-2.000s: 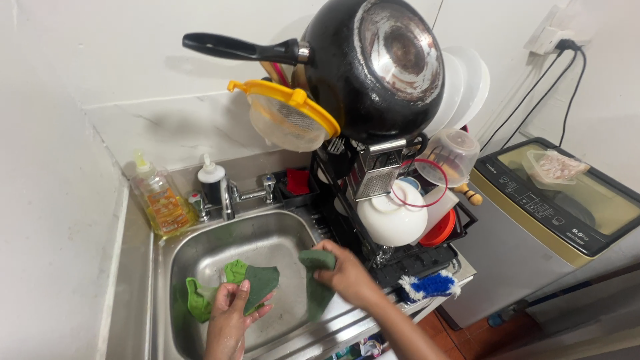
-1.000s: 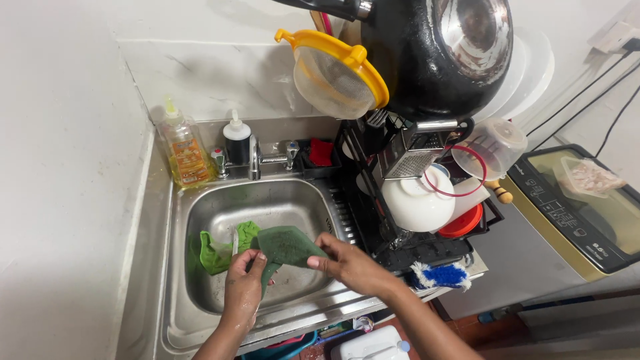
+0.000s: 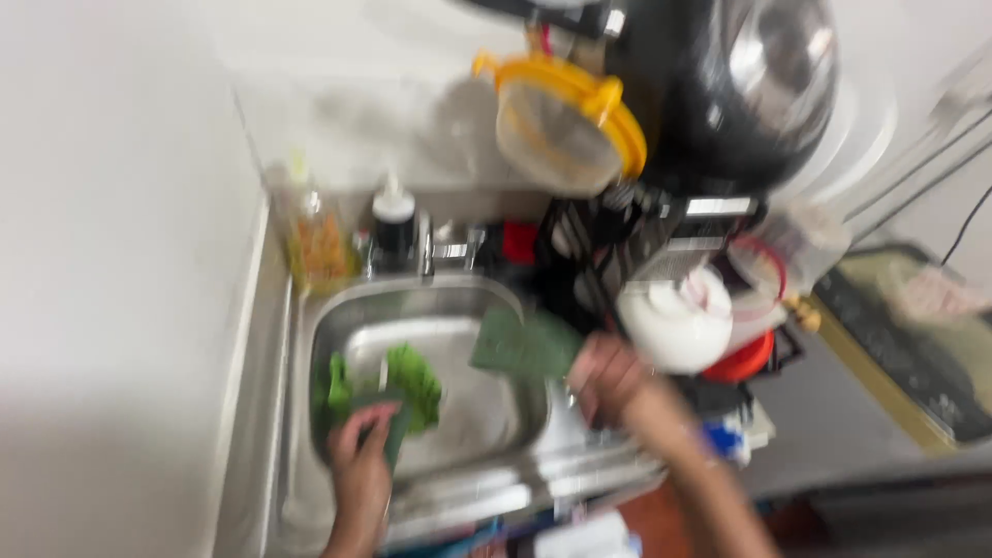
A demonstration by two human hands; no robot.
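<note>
The frame is blurred. My right hand (image 3: 612,380) grips one end of a flat dark green scouring pad (image 3: 527,342), held out over the right part of the steel sink (image 3: 473,418). Lower left, my left hand (image 3: 364,449) holds another dark green piece (image 3: 397,434), seemingly the same kind of pad, between thumb and fingers. Just beyond it, a bright green cloth-like item (image 3: 415,387) lies in the basin, with more of the same green at its left. Whether that is one item or two cannot be told.
Behind the sink stand a bottle of yellow liquid (image 3: 318,240), a dark pump bottle (image 3: 394,217) and the tap (image 3: 426,244). A loaded dish rack at right holds a white bowl (image 3: 674,329), a yellow-rimmed strainer (image 3: 566,132) and a large black pan (image 3: 713,93). A blue-and-white brush (image 3: 725,438) lies nearby.
My hands have moved apart; one second ago both were at one dark green pad over the basin. Now each has a green piece, the right hand farther right. The view has shifted slightly.
</note>
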